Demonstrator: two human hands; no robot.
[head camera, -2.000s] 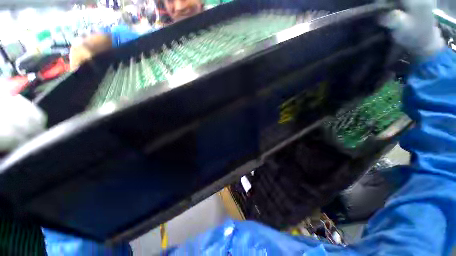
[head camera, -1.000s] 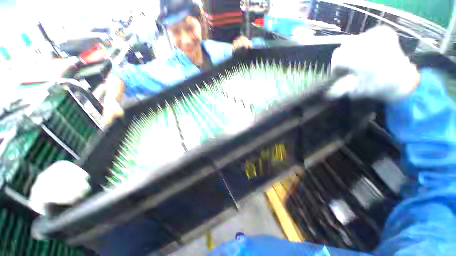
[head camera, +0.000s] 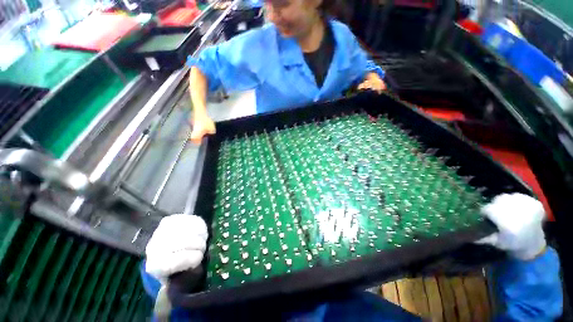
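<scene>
A large black bin (head camera: 352, 267) fills the middle of the view. Green circuit boards (head camera: 320, 182) with rows of upright silver pins lie in it. My left hand (head camera: 178, 245), in a white glove, grips its near left corner. My right hand (head camera: 516, 225), also in a white glove, grips its near right corner; the fingers under the rim are hidden. A person in a blue smock (head camera: 276, 63) stands opposite with bare hands on the far corners of the bin.
A metal conveyor line (head camera: 135, 148) runs along the left. Green boards in a rack (head camera: 63, 277) stand at the lower left. A smaller black bin (head camera: 164, 47) stands at the upper left. Red trays (head camera: 512, 166) lie at the right. Wooden slats (head camera: 436, 299) show below the bin.
The view has turned, and the bin now sits more level, its boards seen from above. The conveyor line has come into view at the left. Both my hands still hold the bin.
</scene>
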